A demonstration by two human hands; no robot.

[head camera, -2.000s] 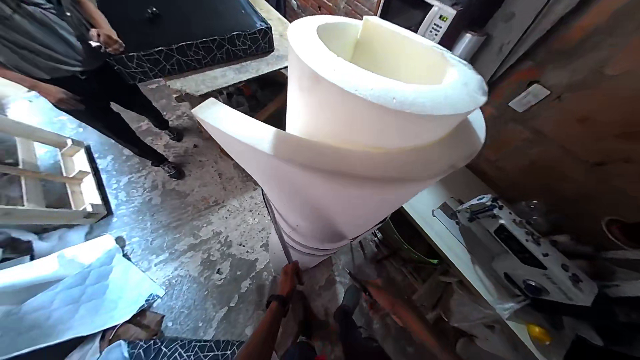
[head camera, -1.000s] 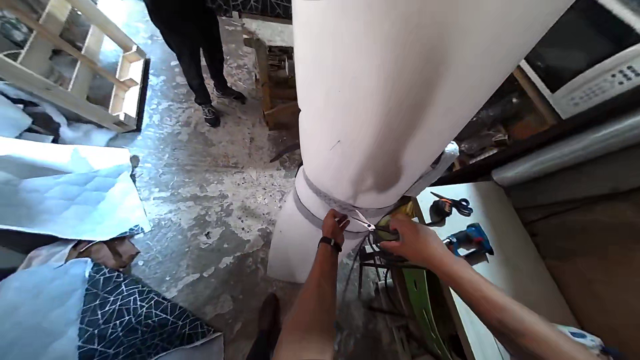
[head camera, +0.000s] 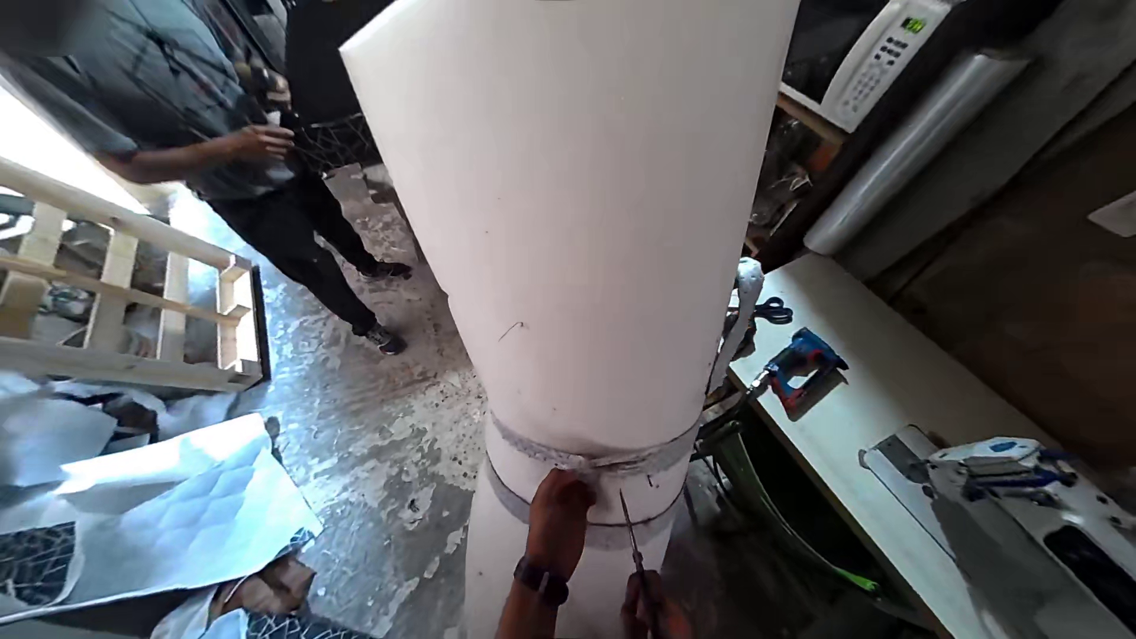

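A tall roll of white foam point(head camera: 577, 222) stands upright in front of me, bound low down by a grey strap point(head camera: 639, 460). A second grey band point(head camera: 612, 535) circles it just below. My left hand point(head camera: 562, 510), with a dark watch on the wrist, is at the upper strap with its fingers curled; whether it grips the strap is hard to see. My right hand point(head camera: 652, 608) is lower and to the right, closed on the handles of scissors point(head camera: 632, 537), whose blades point up in front of the foam.
A worktable point(head camera: 852, 364) at right holds a blue and red power tool point(head camera: 806, 368), black-handled scissors point(head camera: 774, 311) and a sewing machine point(head camera: 1021, 479). A green container point(head camera: 763, 506) is beneath. Left are a wooden frame point(head camera: 124, 222), quilted fabric point(head camera: 195, 506) and a standing person point(head camera: 257, 169).
Compared with one second ago, my right hand and the scissors have moved down from the upper strap. My left hand remains near the strap. The view has shifted.
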